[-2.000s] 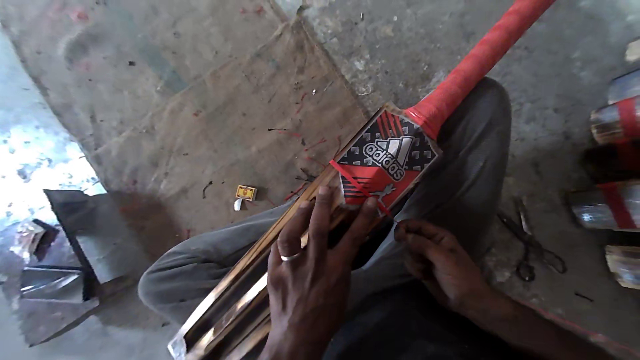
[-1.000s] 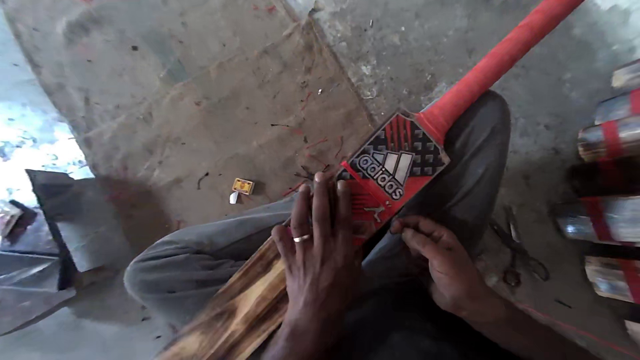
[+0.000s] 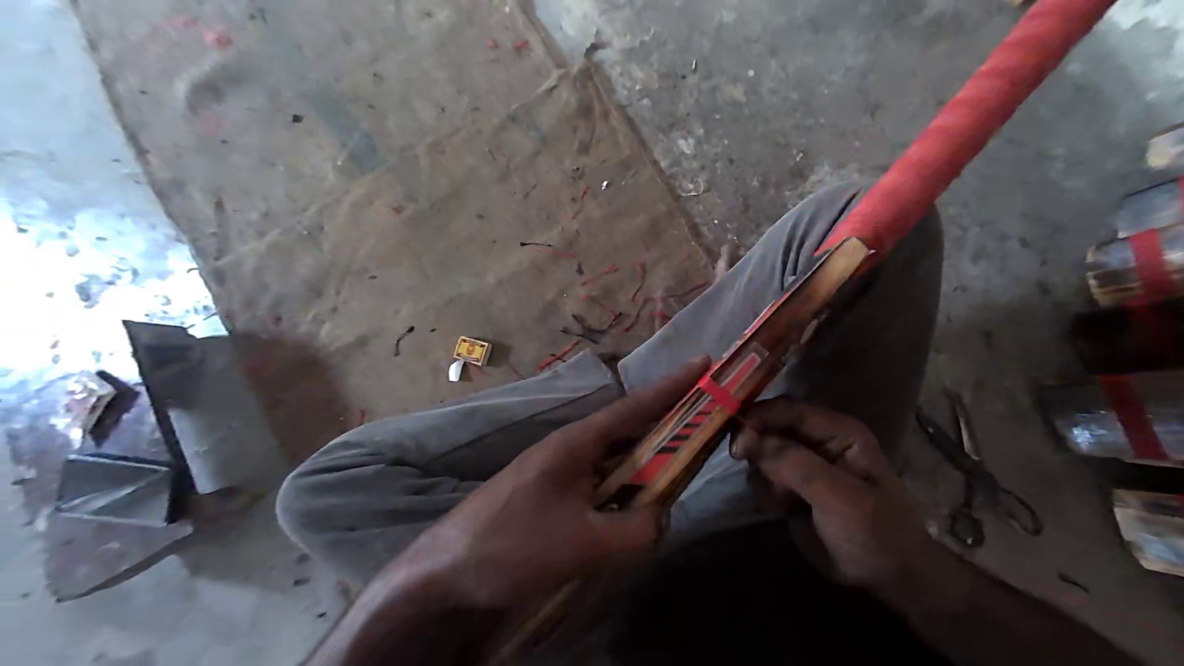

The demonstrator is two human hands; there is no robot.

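Note:
A wooden cricket bat (image 3: 819, 282) lies across my lap, turned on its edge, its red-wrapped handle (image 3: 971, 120) pointing to the upper right. Round the blade runs a narrow red tape band (image 3: 719, 394), over a sticker with red and black stripes. My left hand (image 3: 564, 490) grips the blade just below the band, thumb and fingers on either side. Close against the band's lower right end are the bent fingertips of my right hand (image 3: 823, 472); they seem to pinch the tape's end, partly hidden by the fingers.
A matchbox (image 3: 473, 351) and red and dark thread scraps lie on the brown floor cloth (image 3: 444, 213). Scissors (image 3: 971, 472) rest on the concrete right of my knee. Several bats with red bands (image 3: 1147, 268) line the right edge. Dark folded sheets (image 3: 213, 407) stand at left.
The bat has turned from its flat face, with the Adidas sticker up, onto its edge. My left hand has gone from lying flat on the blade to gripping around it. The red band now shows.

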